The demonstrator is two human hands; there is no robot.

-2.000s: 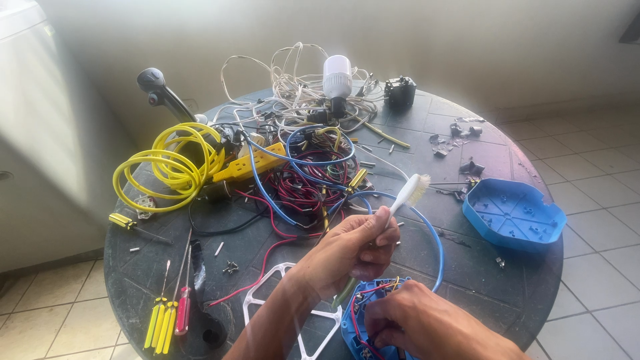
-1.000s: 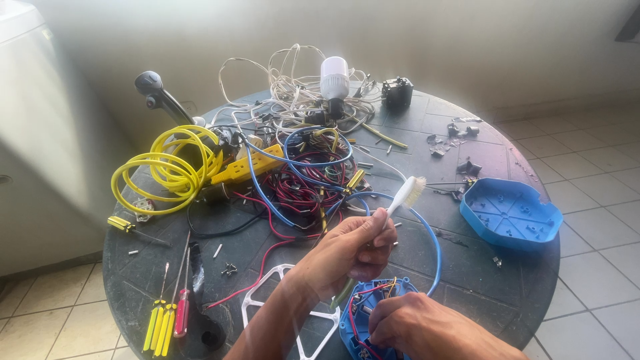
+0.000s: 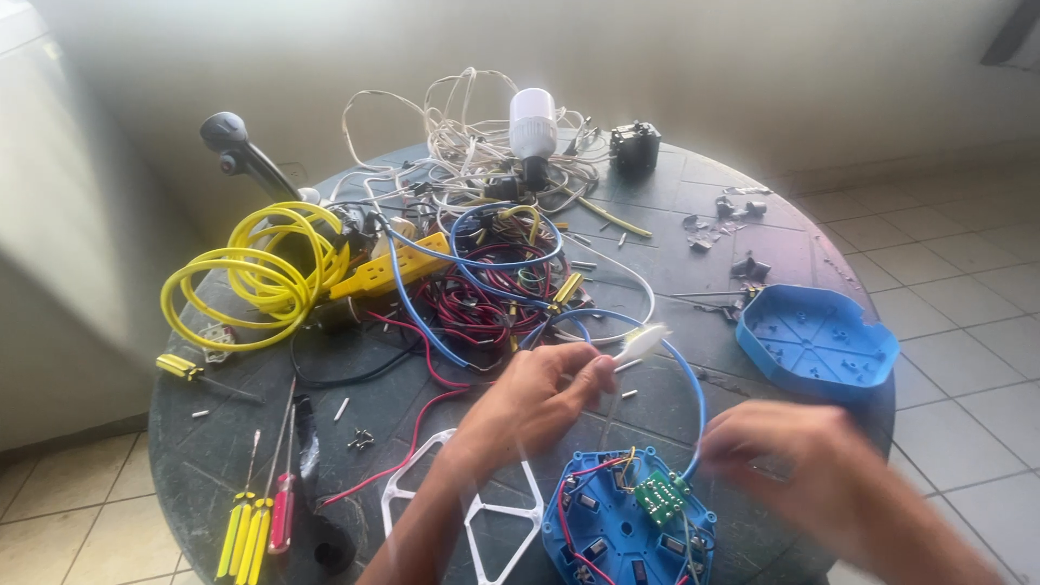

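My left hand [image 3: 528, 402] holds a white toothbrush-like brush [image 3: 638, 345], its bristle end pointing to the upper right. My right hand [image 3: 780, 447], blurred, is off to the right of the blue plastic housing [image 3: 597, 528], near the blue cable; whether it holds anything is hard to see. The housing lies open at the near edge, with a green circuit board [image 3: 660, 497], red wires and several small dark parts inside. A white plastic frame [image 3: 508, 512] lies to its left, partly behind my left forearm.
A blue plastic cover [image 3: 816, 341] lies at the right. Tangled cables [image 3: 504, 301], a yellow power strip [image 3: 390, 264], a yellow cable coil [image 3: 244, 276] and a white bulb [image 3: 533, 122] fill the middle and back. Screwdrivers [image 3: 236, 528] lie at the left; a black transformer-like block [image 3: 634, 148] stands behind.
My right hand has moved off the blue housing to the right, uncovering the green circuit board. The brush in my left hand has tilted and dipped slightly.
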